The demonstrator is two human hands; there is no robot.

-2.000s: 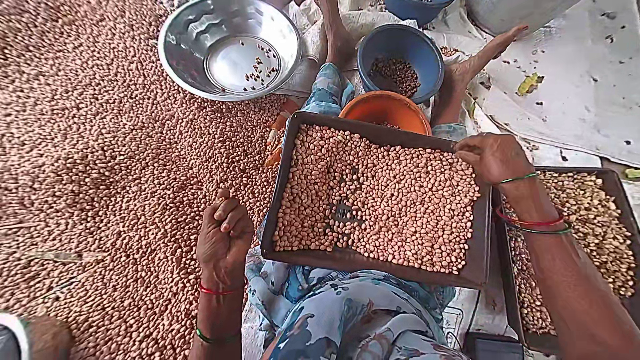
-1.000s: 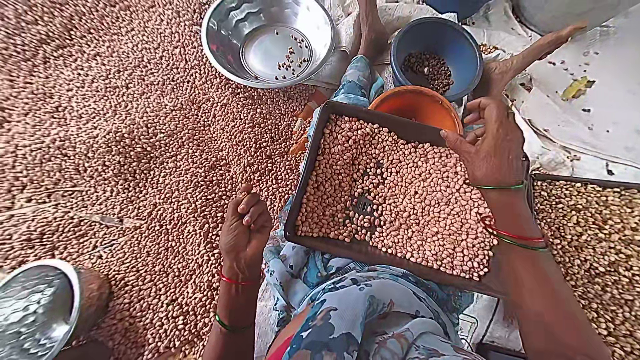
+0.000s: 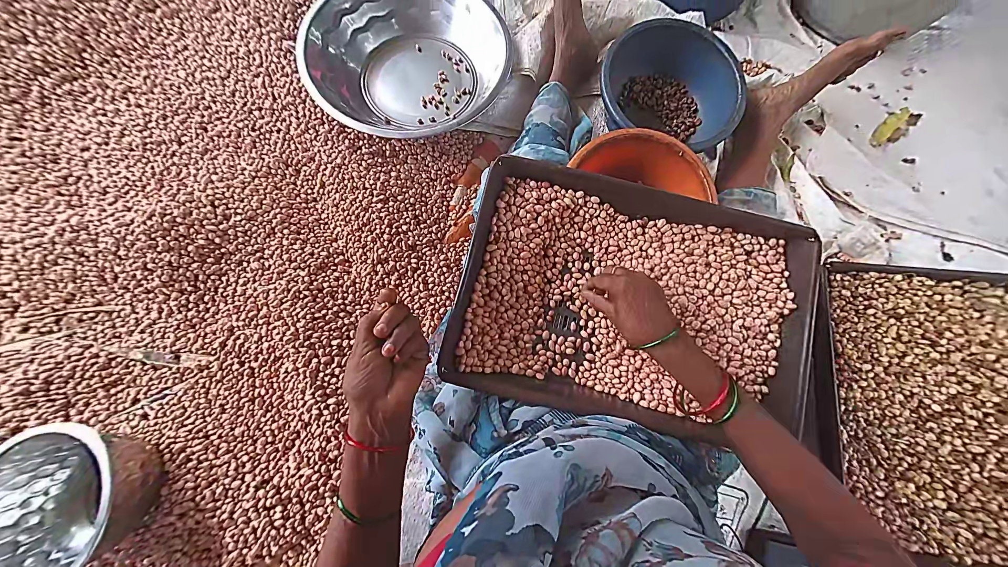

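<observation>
A dark rectangular tray (image 3: 630, 402) rests tilted over my lap, holding a layer of pinkish-brown nuts or beans (image 3: 709, 276), with a slotted patch of its bottom showing near the middle. My right hand (image 3: 626, 303) is over the tray, fingers bent at the nuts; whether a nut is between the fingertips cannot be told. My left hand (image 3: 387, 346) is palm up with curled fingers, left of the tray above the big heap of nuts (image 3: 197, 236). What it may hold is hidden by the fingers.
A steel basin (image 3: 378, 87) with a few nuts stands beyond the heap. A blue tub (image 3: 709, 71) with dark pieces and an orange bowl (image 3: 646, 161) sit behind the tray. Another filled tray (image 3: 921, 394) lies at right. A metal vessel (image 3: 55, 496) is at lower left, a person's foot (image 3: 843, 63) upper right.
My right hand has moved from the tray's far right corner to the nuts in its middle. My left hand stays curled beside the tray. The view has shifted left.
</observation>
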